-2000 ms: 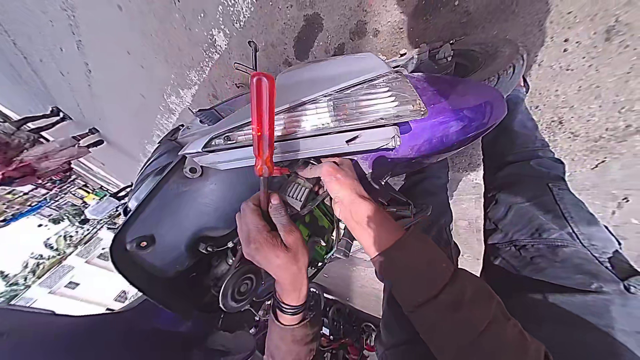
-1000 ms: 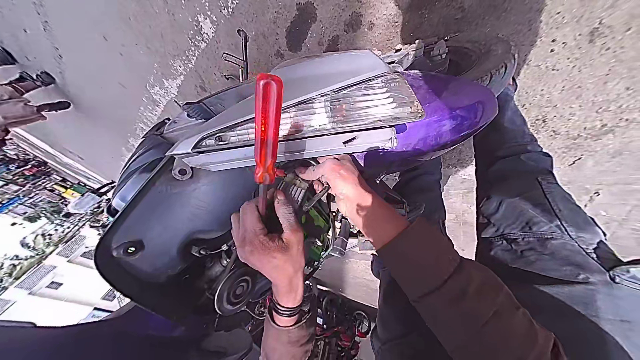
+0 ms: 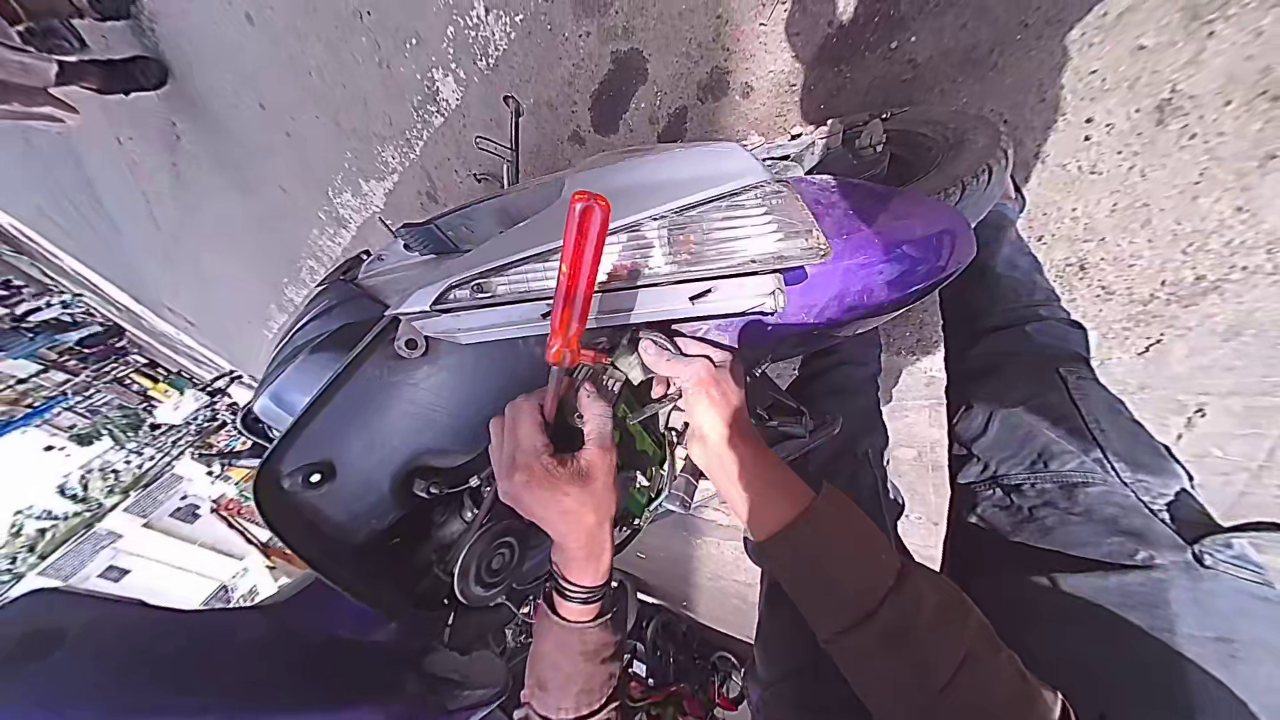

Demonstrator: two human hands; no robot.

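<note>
A screwdriver with a red translucent handle (image 3: 578, 265) stands up from my left hand (image 3: 560, 465), whose fingers hold it at the shaft. My right hand (image 3: 705, 400) is just to the right, at the opening below the clear lamp lens (image 3: 700, 240), its thumb and fingers closed around a small part that I cannot make out. Between the hands lie a finned grey part (image 3: 600, 385) and a green patterned part (image 3: 640, 455) with wires. Around them is the front of a scooter, with a purple fender (image 3: 880, 250) and a black plastic panel (image 3: 400, 400).
A round black part (image 3: 490, 562) sits under my left wrist. The scooter's wheel (image 3: 950, 150) is at the upper right, and a metal stand or lever (image 3: 508, 140) sticks out at the top. Another person's feet (image 3: 110, 75) are at the upper left. My trousered legs are on the right.
The screwdriver has stayed in my left hand, handle up. My right hand's fingers have shifted slightly at the opening. The view has moved a little.
</note>
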